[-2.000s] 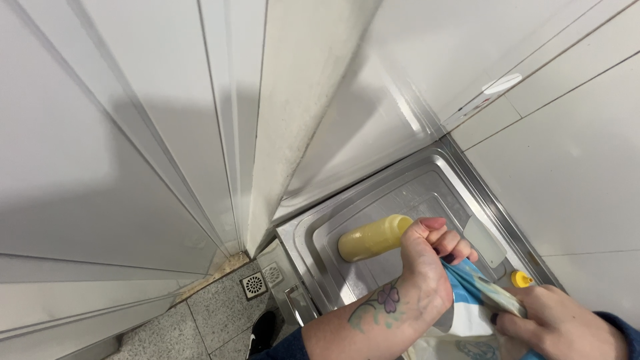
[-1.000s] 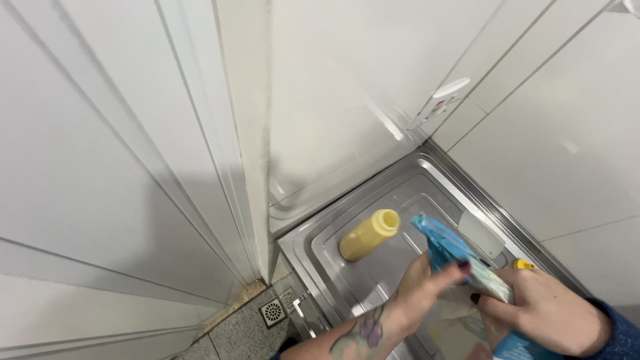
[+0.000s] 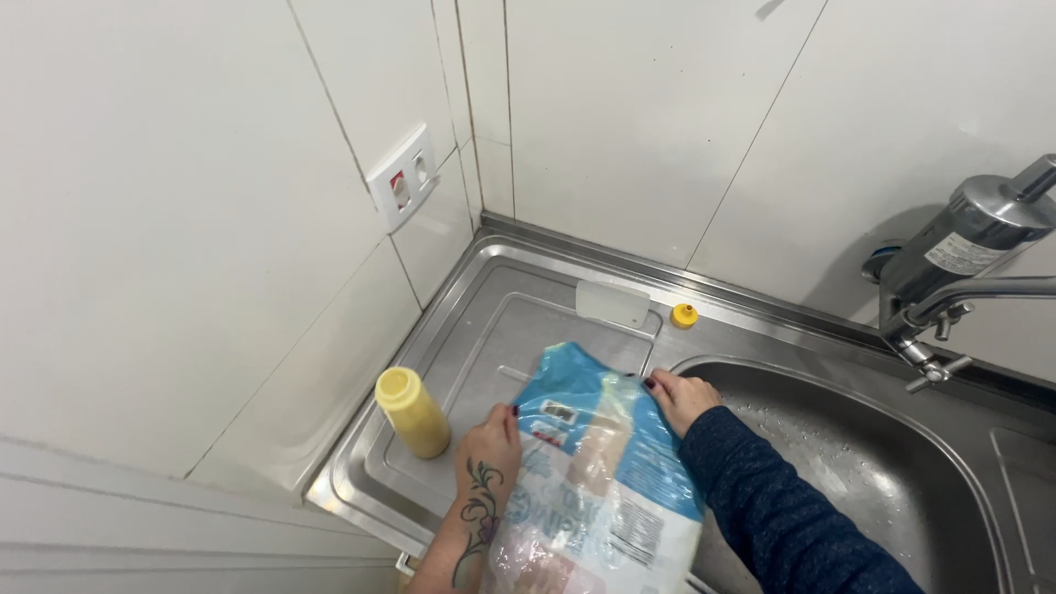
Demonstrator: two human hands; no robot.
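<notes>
A large blue and white plastic bag (image 3: 606, 487), bearing print, is stretched between my two hands over the steel drainboard. My left hand (image 3: 493, 441) pinches its left edge. At its upper right edge, my right hand (image 3: 683, 398) grips the plastic. An uncapped squeeze bottle (image 3: 417, 417) filled with something pale yellow stands upright on the drainboard, left of my left hand. Its yellow nozzle cap (image 3: 684, 315) rests on the sink's back ledge. A translucent white plastic scraper (image 3: 612, 304) lies beside the cap. The bag's lower end runs out of view.
The steel sink basin (image 3: 858, 478) lies to the right, with water drops in it. A metal faucet (image 3: 932, 346) with a cylindrical filter (image 3: 965, 239) is fixed to the back wall. A white wall socket (image 3: 403, 180) sits on the left wall, above the drainboard.
The bag, bunched between my hands before, is now spread out between them. My left hand has moved from near the bottle's mouth to the bag's left edge. The view has swung right, showing the basin and faucet.
</notes>
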